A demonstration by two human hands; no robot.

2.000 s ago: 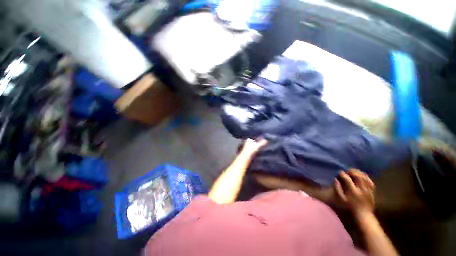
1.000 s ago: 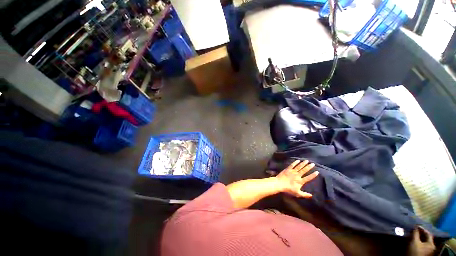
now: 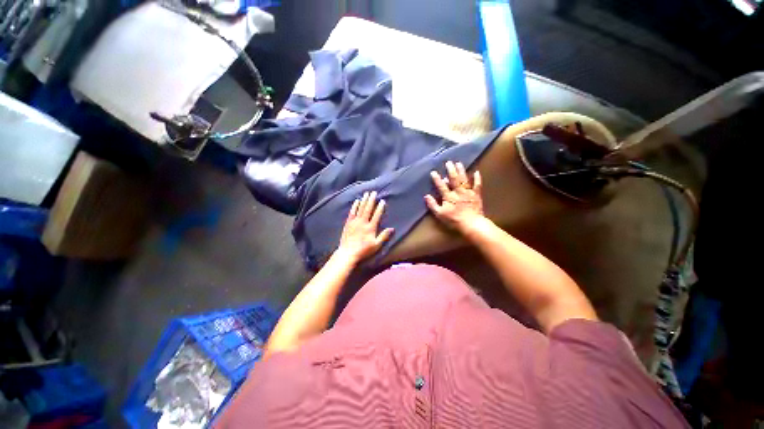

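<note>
A dark blue-grey garment [image 3: 352,151] lies heaped at the left and stretches flat over a long tan padded form [image 3: 500,180]. Shiny paler lining [image 3: 275,173] shows at its left edge. My left hand [image 3: 366,228] lies on the cloth near the form's front edge, fingers spread. My right hand [image 3: 456,198] lies on the cloth further right, fingers spread and palm down. Neither hand visibly grips anything. A steam iron [image 3: 563,157] rests at the rounded right end of the form, beyond the cloth, untouched.
A pale covered table [image 3: 440,84] is behind the form, with a bright blue strip [image 3: 504,67]. A whitish band [image 3: 695,109] and a hose [image 3: 683,197] run from the iron. A blue crate [image 3: 226,331] and a cardboard box [image 3: 88,205] stand on the floor at left.
The view has turned right, bringing the iron and the form's end into view. The cloth now tapers across the form. My right hand has moved from the cloth's far right end towards my left hand.
</note>
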